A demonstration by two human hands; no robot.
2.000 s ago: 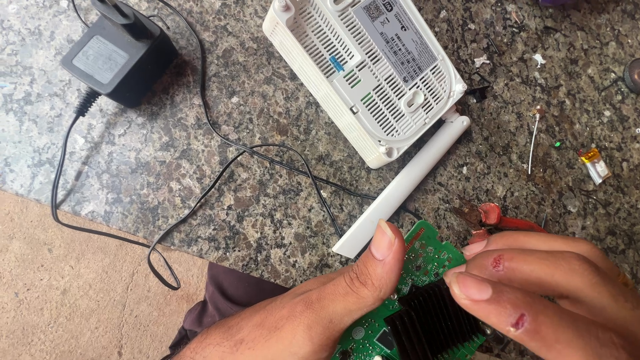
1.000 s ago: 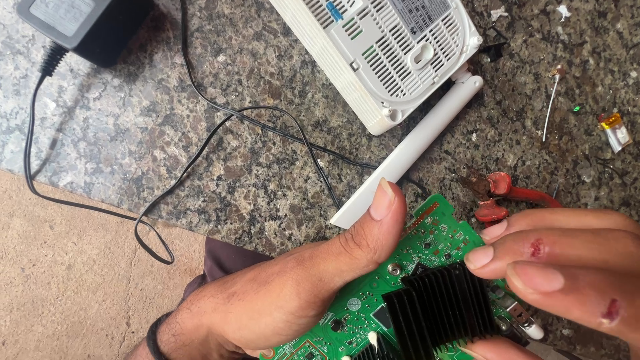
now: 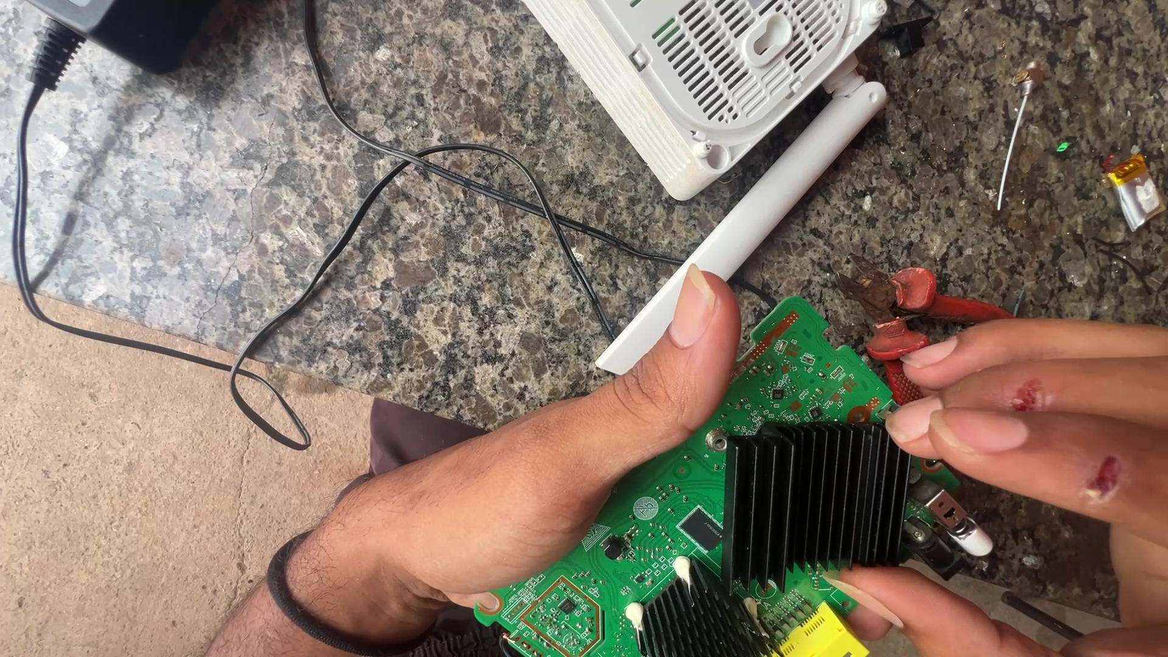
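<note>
My left hand, with a dark band at the wrist, holds a green circuit board, its thumb along the board's upper left edge. My right hand touches the board's right side, fingertips at both ends of a large black finned heat sink. A smaller black heat sink with white blobs at its corners sits lower on the board, beside a yellow port block. Red-handled pliers lie just above my right fingers, their jaws apart.
A white vented router casing with a white antenna lies above the board on the granite slab. A black power adapter and its looping cable are at left. A thin antenna lead and a small battery cell lie right.
The view has moved closer, and more of the circuit board shows, including the smaller heat sink and yellow port block. The left hand keeps its hold; the right fingers stay at the large heat sink.
</note>
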